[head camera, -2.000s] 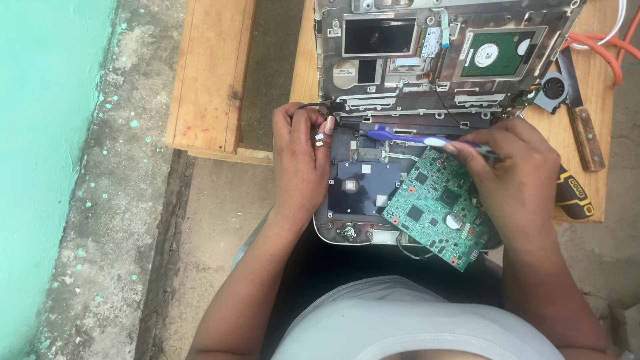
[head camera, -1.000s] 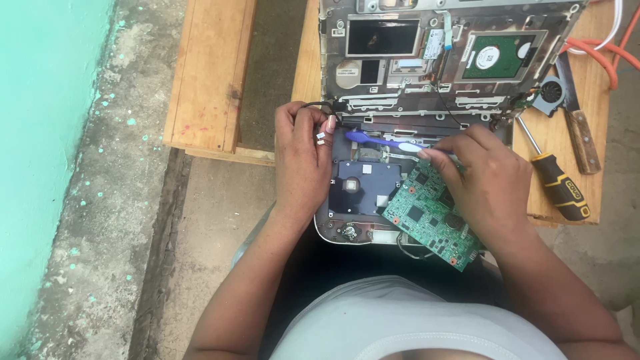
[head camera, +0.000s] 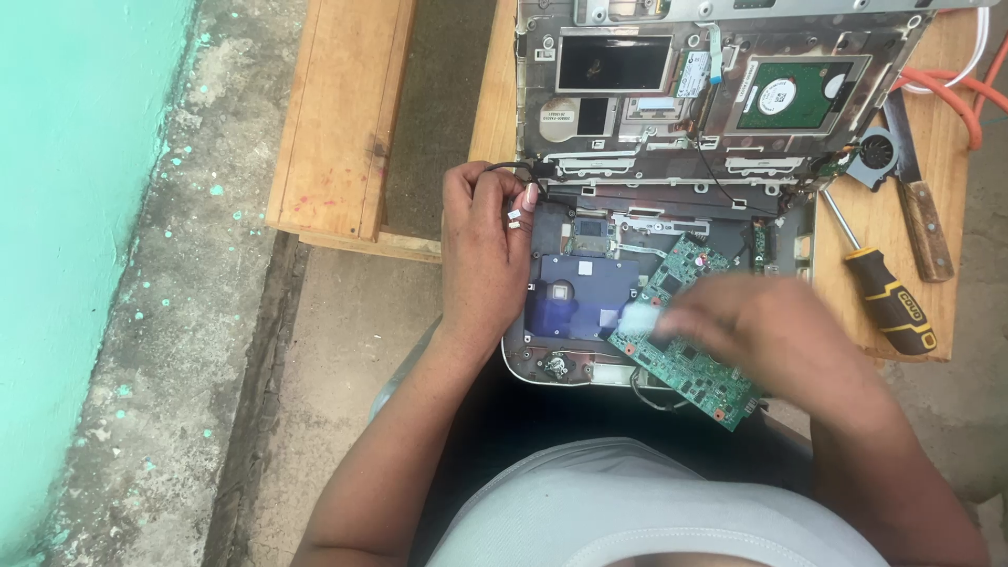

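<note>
An opened laptop chassis (head camera: pixel 587 346) lies before me, its other half (head camera: pixel 701 157) raised behind it. At its left edge my left hand (head camera: pixel 488 236) holds a black cable with small white connectors beside the fingers. My right hand (head camera: pixel 748 323), blurred, grips a blue-and-white brush (head camera: pixel 638 319), which looks like a toothbrush; its blurred blue end is over the dark blue plate (head camera: pixel 583 276) in the chassis. Beneath the right hand a green circuit board (head camera: pixel 709 386) lies at a slant across the chassis and over its front edge.
On the wooden table (head camera: pixel 941 205) to the right lie a yellow-and-black screwdriver (head camera: pixel 894 303), a wooden-handled knife (head camera: pixel 925 228) and a small cooling fan (head camera: pixel 874 153). Orange cables (head camera: pixel 972 118) run at the top right. A wooden bench (head camera: pixel 339 118) stands at the left, near a green wall.
My right hand has brought the brush from the hinge area down toward the front of the chassis. The left hand stays at the left edge. The screwdriver, mostly hidden two seconds ago, shows fully.
</note>
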